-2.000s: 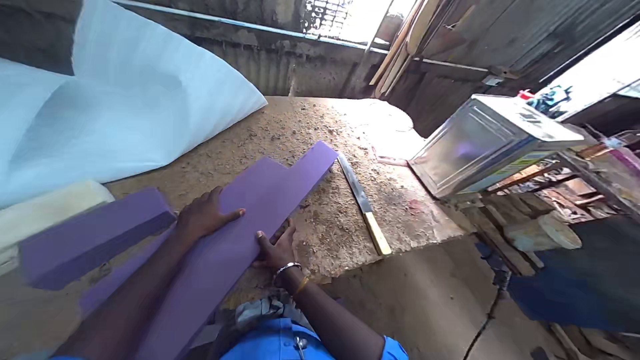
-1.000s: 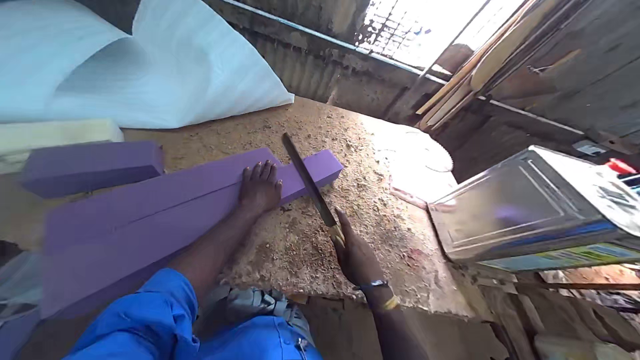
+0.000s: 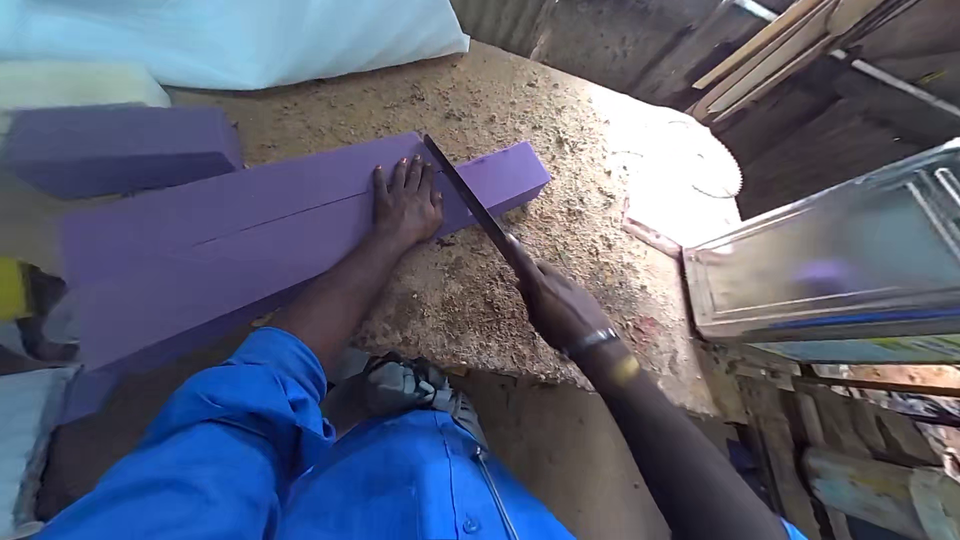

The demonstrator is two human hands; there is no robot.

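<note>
Two long purple foam pieces lie side by side on the work table, the rear foam piece ending short of the front foam piece. My left hand rests flat on them near the rear piece's end, fingers slightly spread. In my right hand is the handle of a long knife. Its dark blade slants across the front piece, just right of my left hand, with the tip by the rear piece's corner. How deep the blade sits in the foam I cannot tell.
A shorter purple foam block and a cream foam block lie at the left, below white sheeting. Crumbs cover the table. A metal can stands at the right, near a round-edged pale sheet.
The knife, lying on the table in the earliest frame, came into my right hand. My left hand moved towards the short end of the foam. The blade's tip has come down nearer the foam's edge.
</note>
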